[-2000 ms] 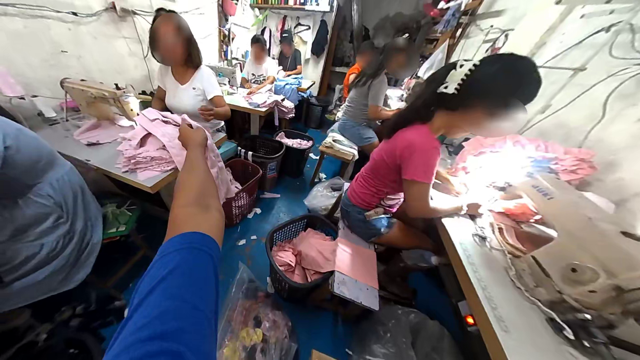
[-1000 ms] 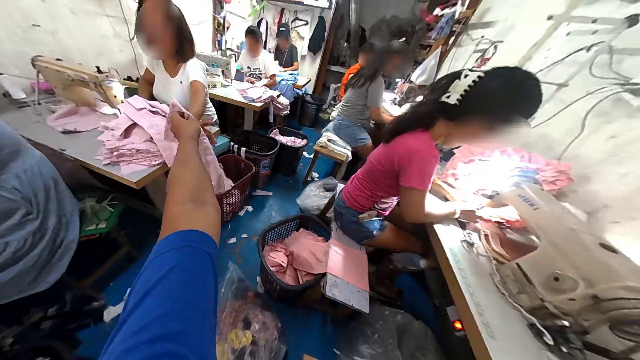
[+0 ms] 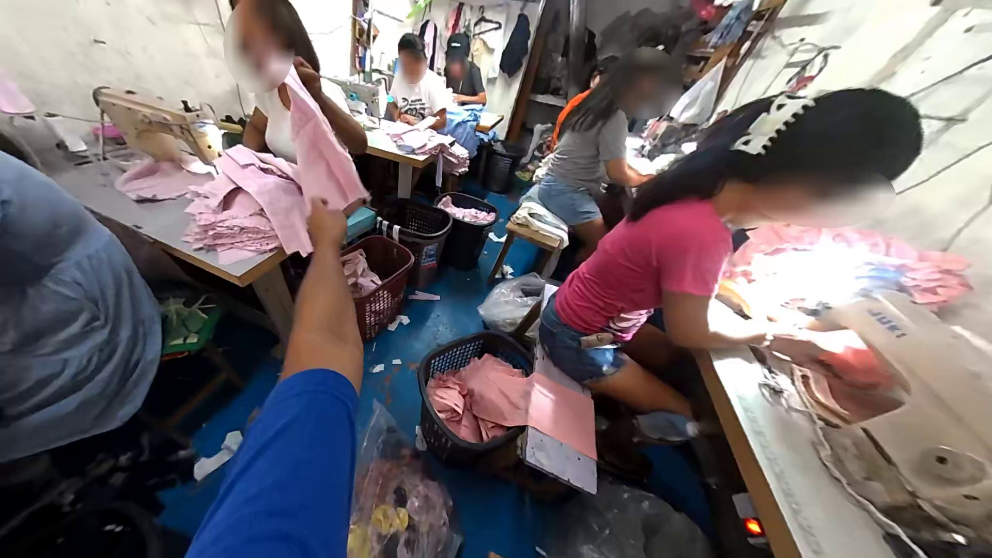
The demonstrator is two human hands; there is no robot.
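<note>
My left hand (image 3: 325,225), at the end of a blue-sleeved arm, grips the lower edge of a pink fabric piece (image 3: 329,159). A person in a white top holds the upper end of that piece near their face, so it hangs stretched upright between us. Behind and left of it a pile of pink cut fabric (image 3: 240,201) lies on a grey sewing table (image 3: 101,194), by a beige sewing machine (image 3: 151,124). A dark red basket (image 3: 384,287) with pink cloth stands right of my forearm. My right hand is out of view.
A black basket of pink fabric (image 3: 477,395) and a board (image 3: 558,457) stand at centre. Right, a person in a pink shirt sews at a Juki machine (image 3: 891,372). Plastic bags (image 3: 403,496) and paper scraps lie on the blue floor (image 3: 434,310). Several people work farther back.
The person in white now holds the upper part of the cloth, raised near their face. My hand, earlier near the top of the cloth, is now at its lower edge.
</note>
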